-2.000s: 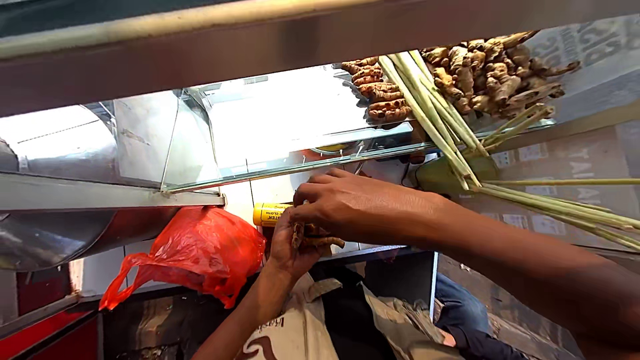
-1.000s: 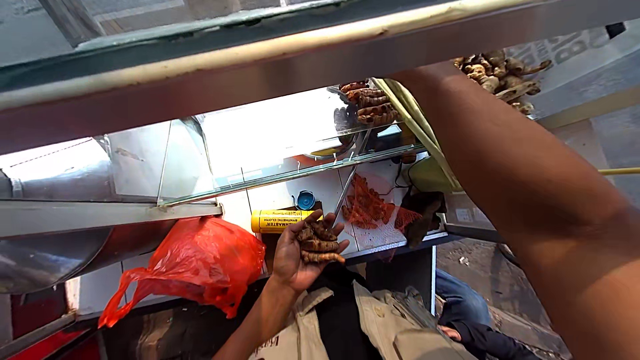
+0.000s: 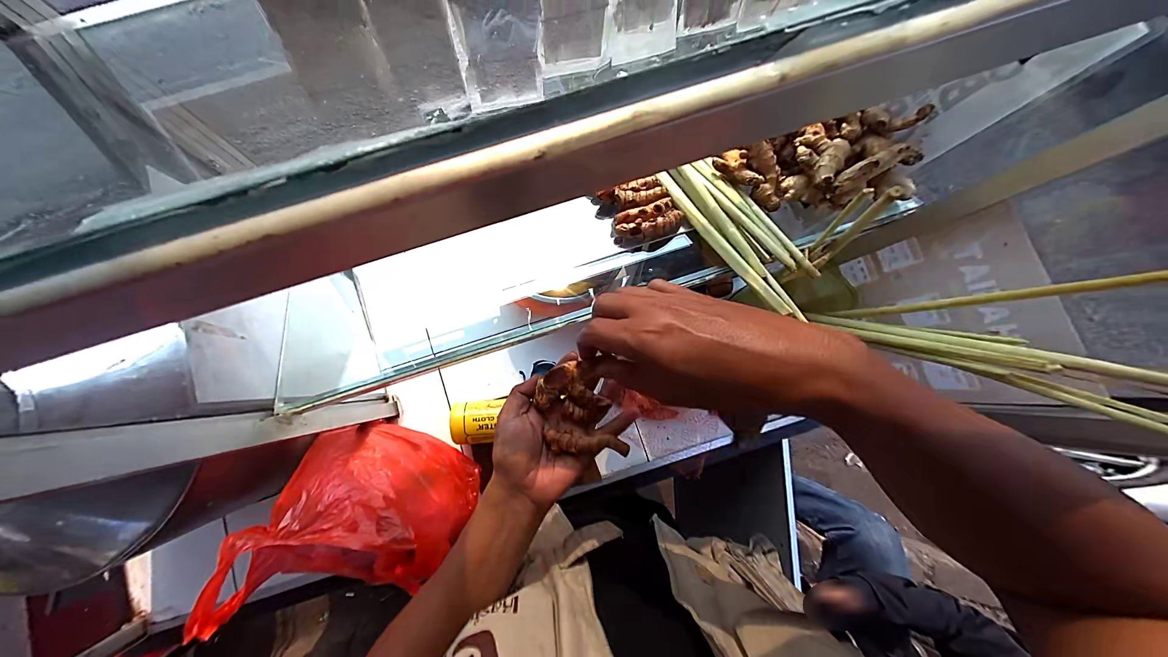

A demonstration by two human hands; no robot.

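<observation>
Brown knobbly rhizomes lie in my left hand, palm up above the tiled counter. Just over them is my right hand, its fingertips at the upper pieces; whether it grips one is hard to see. A yellow cylindrical pack bearing writing lies left of my left hand. Farther left sits a red plastic bag. On the glass shelf at the upper right, turmeric-like rhizomes lie in rows beside lemongrass stalks and a pile of pale ginger-like roots.
A metal frame bar crosses above my hands. The edge of a glass pane slants behind them. A large metal vessel stands at the left. A person's jeans-clad leg shows at the lower right, past the counter's edge.
My right arm was stretched toward the shelf one second ago; the hand is now back over my left hand. My left hand still holds rhizomes.
</observation>
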